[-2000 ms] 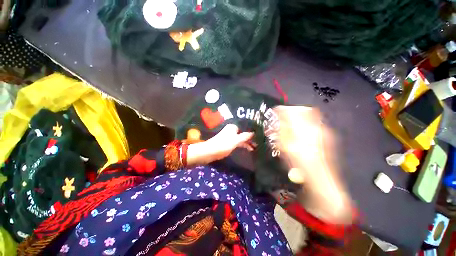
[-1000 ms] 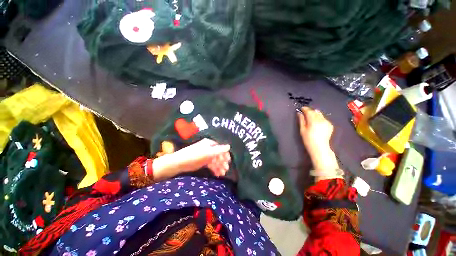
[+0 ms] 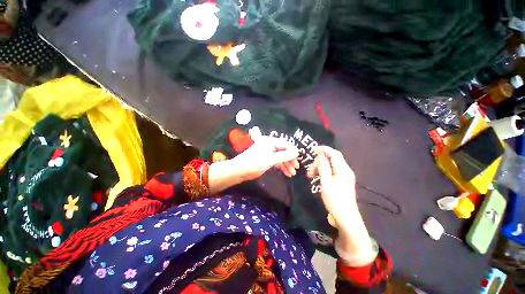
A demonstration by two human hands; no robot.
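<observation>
A dark green plush piece (image 3: 227,138) with white MERRY CHRISTMAS lettering lies partly on the table and partly by my lap. My left hand (image 3: 262,158) and my right hand (image 3: 334,181) meet over the lettering, fingertips pinched close together. Anything between the fingertips is too small to tell. A dark thread (image 3: 383,201) curls on the table right of my right hand. The plush carries a white pompom (image 3: 243,117) and a red shape (image 3: 239,139). Small black pieces (image 3: 373,120) lie in a loose cluster beyond it.
Large green plush heaps (image 3: 276,51) lie at the back. White labels (image 3: 218,96) and a red strip (image 3: 322,115) lie on the table (image 3: 172,97). A yellow sack (image 3: 124,155) holds green pieces at left. A green case (image 3: 487,221), white object (image 3: 433,228) and yellow box (image 3: 480,172) are at right.
My right hand has moved left from the black pieces to my left hand. The dark thread loop now shows on the table. The view has shifted slightly.
</observation>
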